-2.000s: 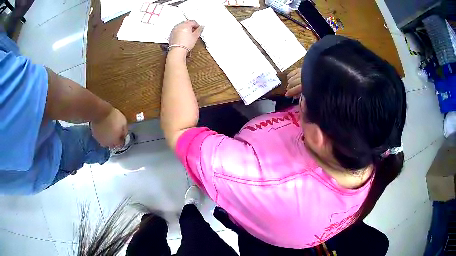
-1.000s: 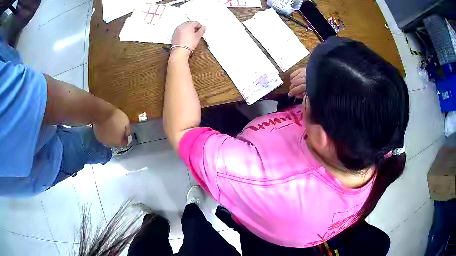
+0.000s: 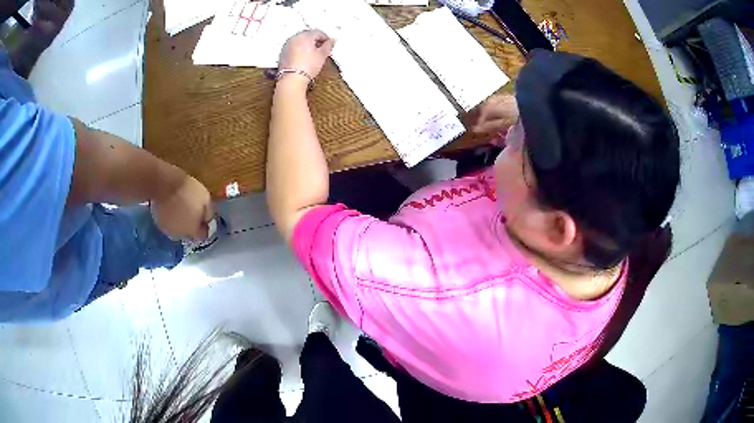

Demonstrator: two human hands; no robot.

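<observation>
Neither of my hands is in view. Nearest in front of me, a brown wooden desk (image 3: 207,140) bears several papers. A long white sheet (image 3: 388,91) with faint bluish writing at its lower end lies slantwise at the middle. A shorter white sheet (image 3: 455,62) lies to its right. A paper with red grid lines (image 3: 240,37) lies at the left, partly overlapped. A seated person in a pink shirt (image 3: 446,289) rests one hand between the papers; the other hand is by the desk's front edge.
A person in a blue shirt (image 3: 33,190) stands at the left, one arm beside the desk. A black flat object (image 3: 521,25) lies at the desk's back right. A cardboard box (image 3: 734,281) is at the far right. Pale tiled floor (image 3: 198,301) shows below.
The seated person's head has turned and lifted a little, showing more of its side. Their hand at the desk edge has shifted slightly. The papers lie as before.
</observation>
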